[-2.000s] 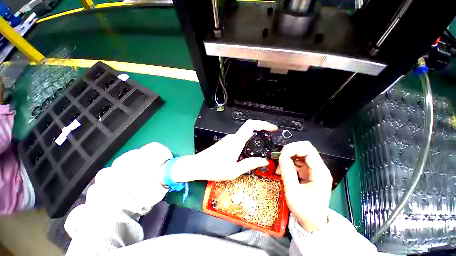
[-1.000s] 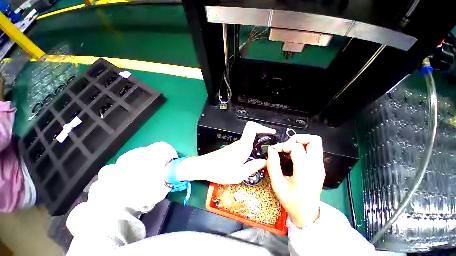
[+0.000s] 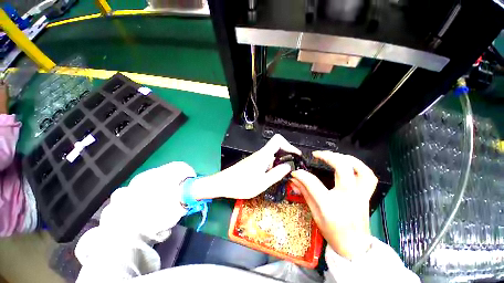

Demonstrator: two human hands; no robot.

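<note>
My left hand (image 3: 248,176), with a blue wrist strap (image 3: 190,194), grips a round black part (image 3: 287,163) above the back of the parts tray. My right hand (image 3: 340,193) is at the part's right side, its thumb close to or touching the part. Whether it pinches something small is hidden by the fingers. The red parts tray (image 3: 236,235) lies below the hands, heaped with small gold-tan metal parts (image 3: 282,226). The black pneumatic press (image 3: 237,138) stands behind the hands, its coppery upper die (image 3: 326,59) raised above the base.
A black foam compartment tray (image 3: 108,166) with some black parts lies at left on the green top. Clear blister trays (image 3: 436,182) lie at right, with an air hose (image 3: 467,155) over them. More blister trays (image 3: 66,99) lie far left. A person's pink sleeve (image 3: 8,177) shows at the left edge.
The upper die is higher than in the oldest frame. The right hand has shifted a little right and its fingers have spread from their pinch. The left hand still holds the black part, now tilted differently.
</note>
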